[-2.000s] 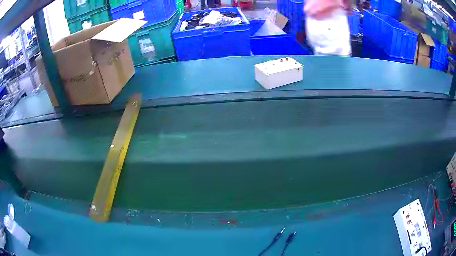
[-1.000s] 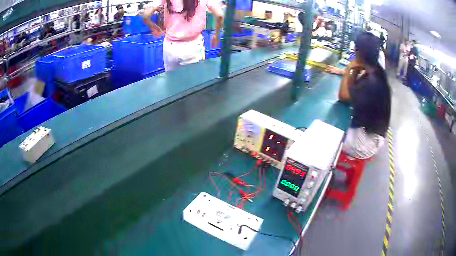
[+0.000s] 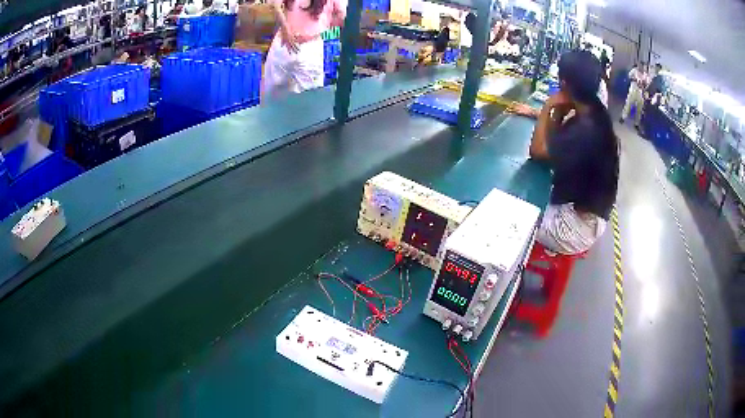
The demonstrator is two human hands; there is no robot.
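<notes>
Neither of my hands is in view. Nearest in front of me on the bench lies the flat white test box, with a small display and a black cable plugged in at its right end. Behind it to the right stands the white DC power supply, with red digits above green. The cream second power supply stands beyond, with a dial and a dark panel with red digits. Thin red and black clip leads lie between the instruments.
The dark green conveyor runs diagonally past the bench. A white socket box sits on the far ledge. Blue bins and a standing person are behind it. Another person sits at the bench on a red stool.
The view has swung right from the carton and yellow strip to the instruments. In the last second it shifted slightly further right. The standing person's arms have changed position.
</notes>
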